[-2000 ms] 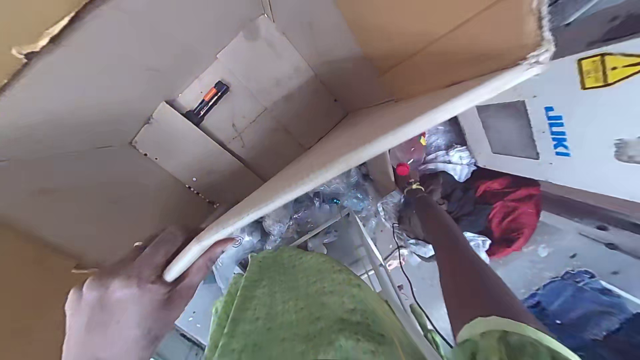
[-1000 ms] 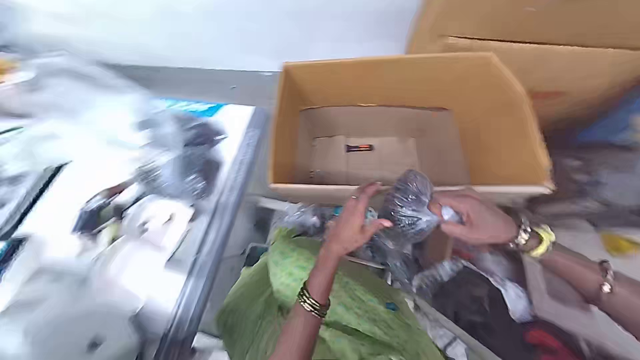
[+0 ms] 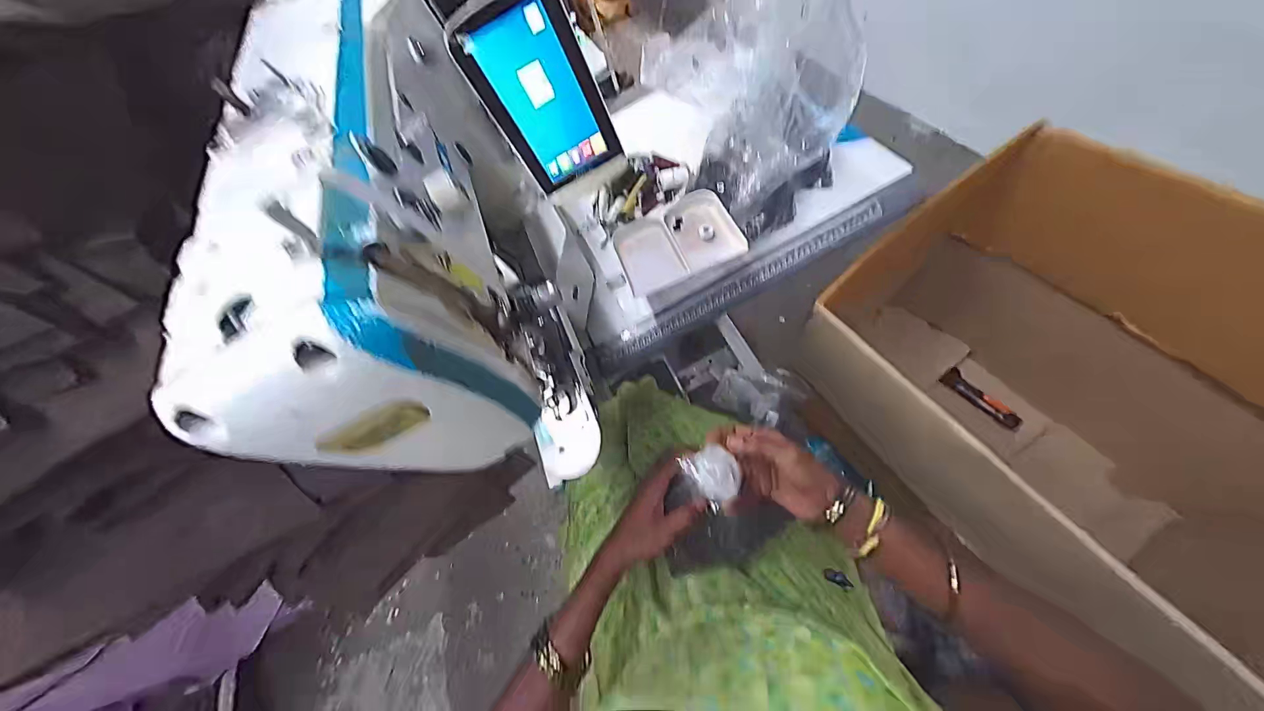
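Note:
Over my lap, my left hand (image 3: 657, 518) and my right hand (image 3: 780, 472) hold a clear plastic bag (image 3: 713, 476) between them. The bag's gathered, whitish top is pinched by the fingers of both hands. Its dark lower part (image 3: 726, 538) rests against the green patterned cloth (image 3: 731, 632) on my lap; what it contains is too blurred to tell. A small dark object (image 3: 837, 579) lies on the cloth below my right wrist.
An industrial sewing machine (image 3: 434, 434) stands at the left, with a lit screen (image 3: 538, 84) behind. Its table holds a white two-part tray (image 3: 681, 237) and plastic bags (image 3: 780, 89). At the right, an open cardboard box (image 3: 948, 464) contains a black-and-orange cutter (image 3: 981, 398).
The view has swung left toward the sewing machine. The bag, held by my right hand beside the box a second ago, is now over my lap in both hands.

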